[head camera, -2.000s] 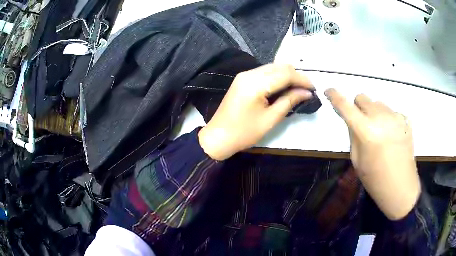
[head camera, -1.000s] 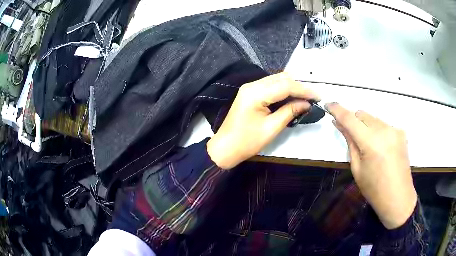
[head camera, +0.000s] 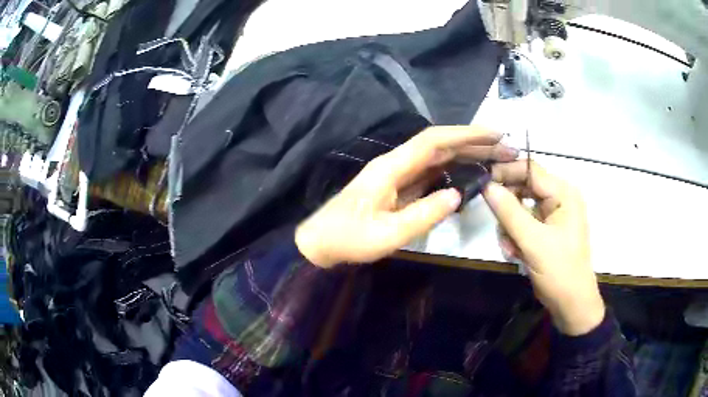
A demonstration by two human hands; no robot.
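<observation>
A dark garment panel (head camera: 287, 132) with pale stitch lines lies on the white tabletop, left of my hands. Its small black folded edge (head camera: 470, 180) is between my hands. My left hand (head camera: 388, 201) holds it between thumb and fingers. My right hand (head camera: 543, 225) pinches the same edge from the right with thumb and index finger. A thin upright sliver (head camera: 529, 151) shows by my right fingers; I cannot tell whether it is a tool. The part of the cloth inside my left palm is hidden.
The sewing machine's presser foot (head camera: 508, 75) and needle plate (head camera: 525, 77) are at the top, beyond my hands. A tied bundle of dark pieces (head camera: 128, 116) sits at the left table edge, with a white tag (head camera: 169, 84). A black work pile (head camera: 85, 287) lies lower left.
My right hand has moved left onto the black edge, and my left hand has opened out somewhat around it. The view has shifted, so the table and cloth appear lower and further right.
</observation>
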